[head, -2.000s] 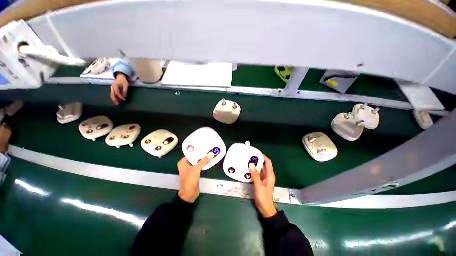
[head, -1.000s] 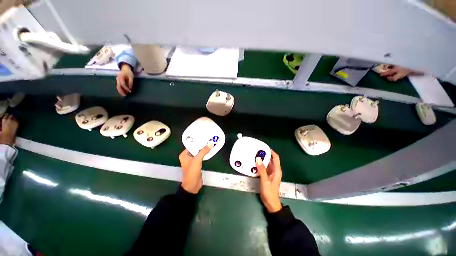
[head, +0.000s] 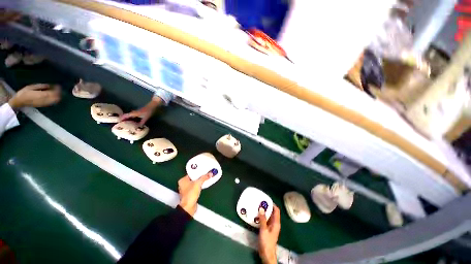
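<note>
My left hand (head: 190, 193) holds a white plug-in unit (head: 201, 164) at its lower edge, the thumb beside the dark blue-purple spot. My right hand (head: 269, 232) holds another white unit (head: 250, 202) at its lower right, the thumb just below its blue-purple spot. Both units show their spotted faces and are over the green conveyor belt (head: 196, 131), near the pale rail (head: 217, 221). The backs of both units are hidden.
Several units lie on the belt, including a spotted one (head: 159, 150) at left and one (head: 297, 207) at right. Another person's hand (head: 142, 114) reaches in from across; another hand (head: 38, 96) is at far left. A wood-edged shelf (head: 289, 87) and a grey post (head: 382, 242) stand close.
The view has tilted and swung, showing more shelf. My hands still hold their units, now farther apart. The opposite person's hand has moved onto a unit on the belt.
</note>
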